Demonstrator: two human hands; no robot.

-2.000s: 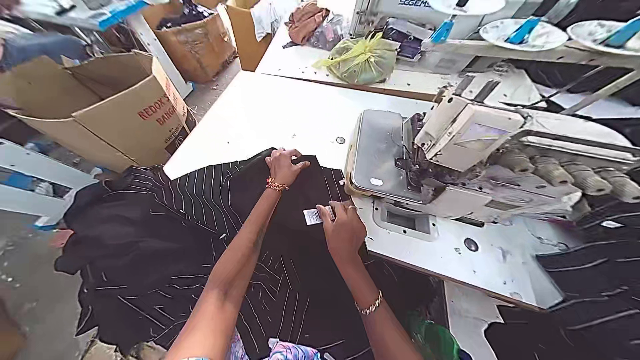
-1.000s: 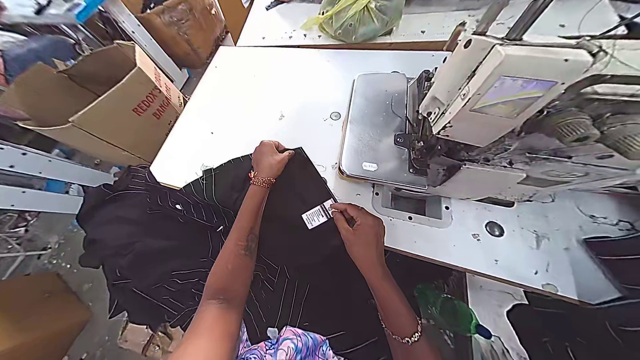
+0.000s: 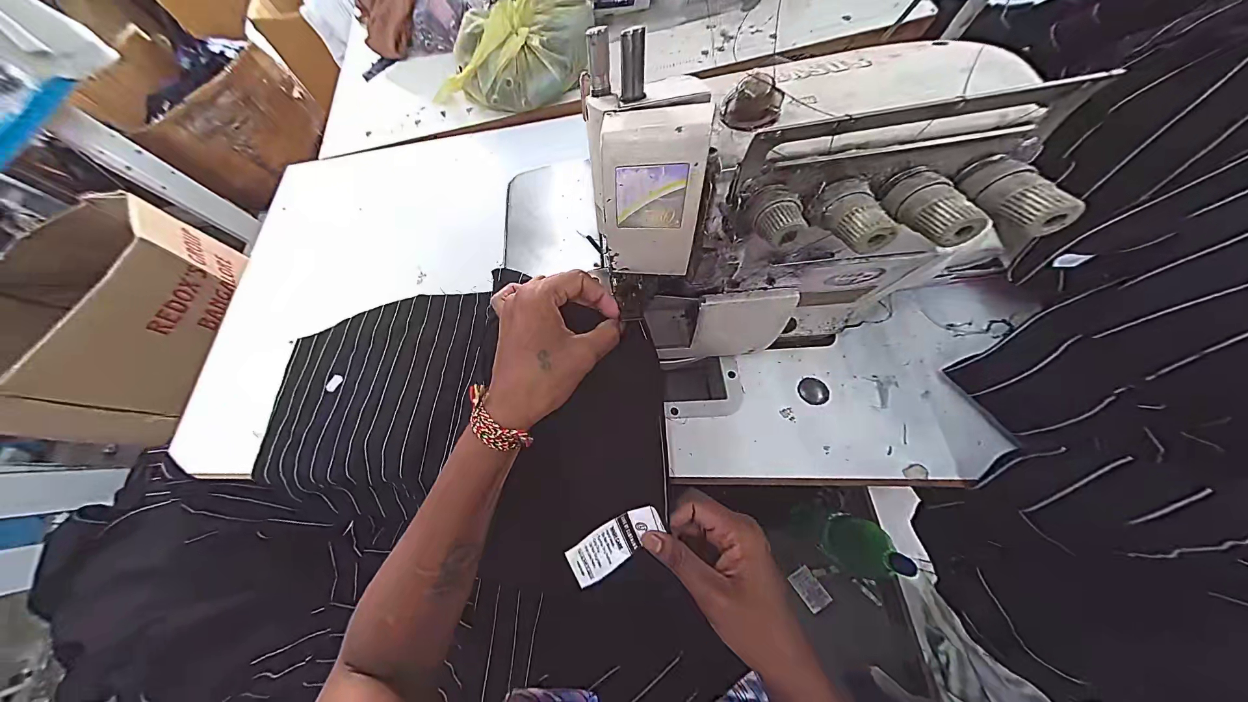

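Note:
Black fabric with white pinstripes (image 3: 370, 400) lies over the front of the white table and hangs off its edge. My left hand (image 3: 551, 346) pinches the plain black part of the fabric close to the needle area of an overlock sewing machine (image 3: 653, 185). Below the table edge, my right hand (image 3: 717, 556) holds the fabric's right edge between thumb and fingers, at a white care label (image 3: 614, 546) that bears writing. The label lies flat against the black cloth. My left fingertips partly hide the machine's presser foot.
Cardboard boxes (image 3: 107, 322) stand at the left. A yellow-green plastic bag (image 3: 522, 54) sits on the table behind. More striped black fabric (image 3: 1121, 390) lies at the right. A green bottle (image 3: 858, 546) is below the table's front edge.
My left hand has brought the fabric's top edge to the machine's needle area, from the tabletop left of it. The right hand still holds the edge by the label. The view has shifted.

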